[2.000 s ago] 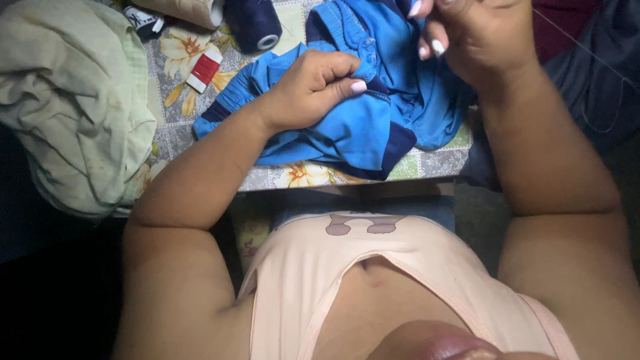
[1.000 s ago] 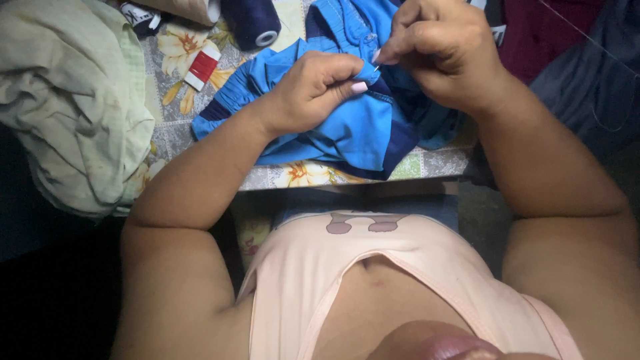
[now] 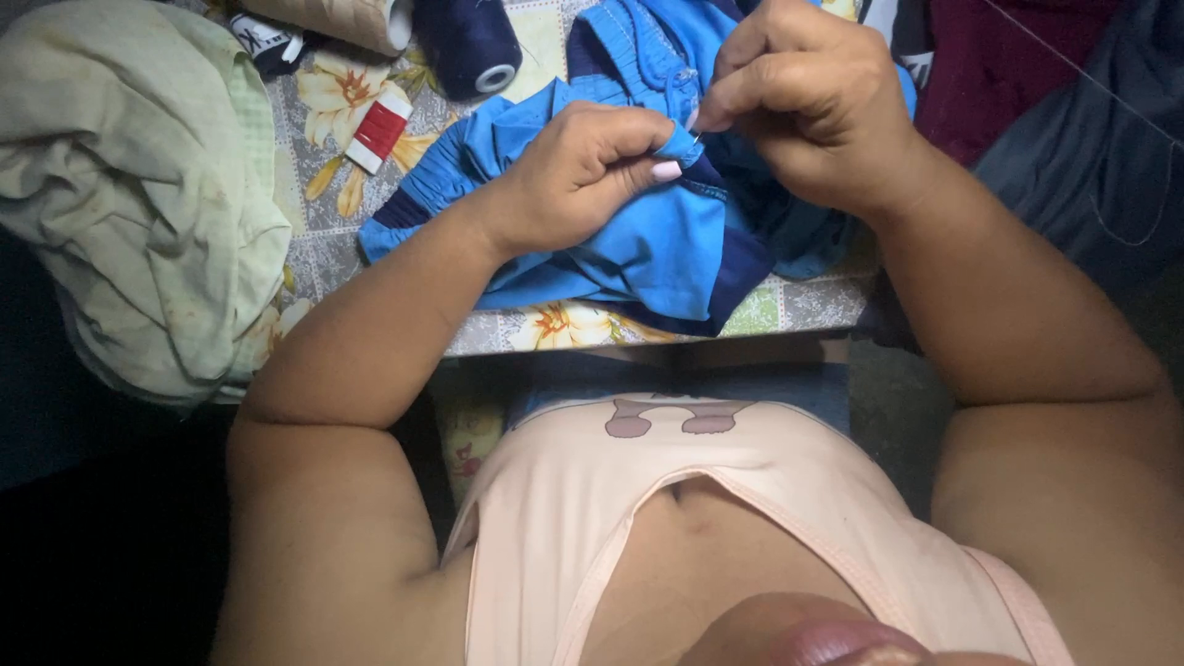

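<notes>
A blue garment with navy panels and gathered elastic (image 3: 629,254) lies bunched on the table. My left hand (image 3: 578,176) pinches a fold of it between thumb and forefinger. Close to that fold, my right hand (image 3: 805,102) has its thumb and fingertips pinched together. A thin, shiny sewing needle (image 3: 696,137) shows between those fingertips and the fold; part of it is hidden. A pale thread (image 3: 1073,65) runs across the upper right and loops down over dark cloth; where it begins is not visible.
On the floral tablecloth (image 3: 564,326) lie a card wound with red thread (image 3: 380,131), a navy thread cone (image 3: 470,46) and a cardboard tube (image 3: 338,20). Pale green cloth (image 3: 139,194) hangs over the left edge. Maroon cloth (image 3: 1004,65) and dark fabric (image 3: 1082,166) are at the right.
My right hand has come down from above the garment to the fold beside my left fingertips. My left hand has stayed on the garment.
</notes>
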